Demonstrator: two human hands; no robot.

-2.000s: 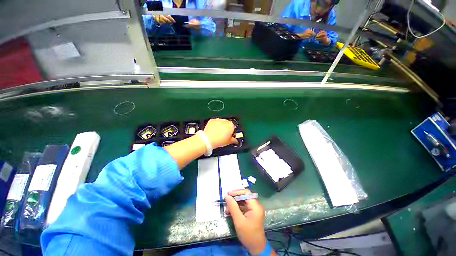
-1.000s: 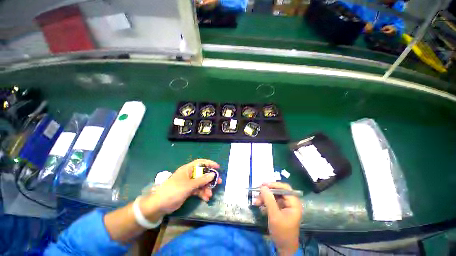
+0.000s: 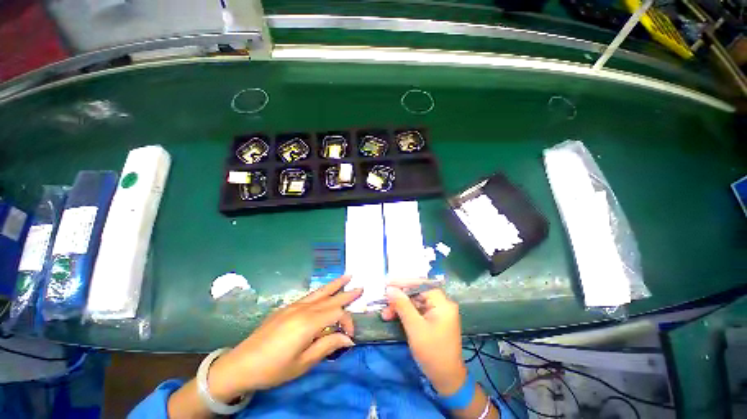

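My left hand [image 3: 299, 337] is at the bench's near edge, fingers curled round a small dark watch housing [image 3: 334, 331], mostly hidden by the fingers. Its index fingertip touches the lower part of the left white adhesive sheet [image 3: 365, 245]. My right hand [image 3: 430, 331] holds thin metallic tweezers [image 3: 426, 287] over the lower end of the right white sheet [image 3: 404, 237], tip pointing left. Whether the tip holds a piece is too small to tell. The black component tray [image 3: 328, 200] lies behind, with housings in both rows; its front right pocket is empty.
A tilted black box [image 3: 524, 225] with white pieces stands right of the sheets, with white scraps [image 3: 442, 248] between. Bagged white strips [image 3: 583, 221] lie farther right. A white round scrap [image 3: 230, 285], long white pack [image 3: 127, 237] and blue bagged packs [image 3: 75, 237] lie left.
My left hand first reached into the tray, then brought a housing to the near edge. It now rests lower, at the left sheet. The right hand stays at the sheets. The view has tilted down.
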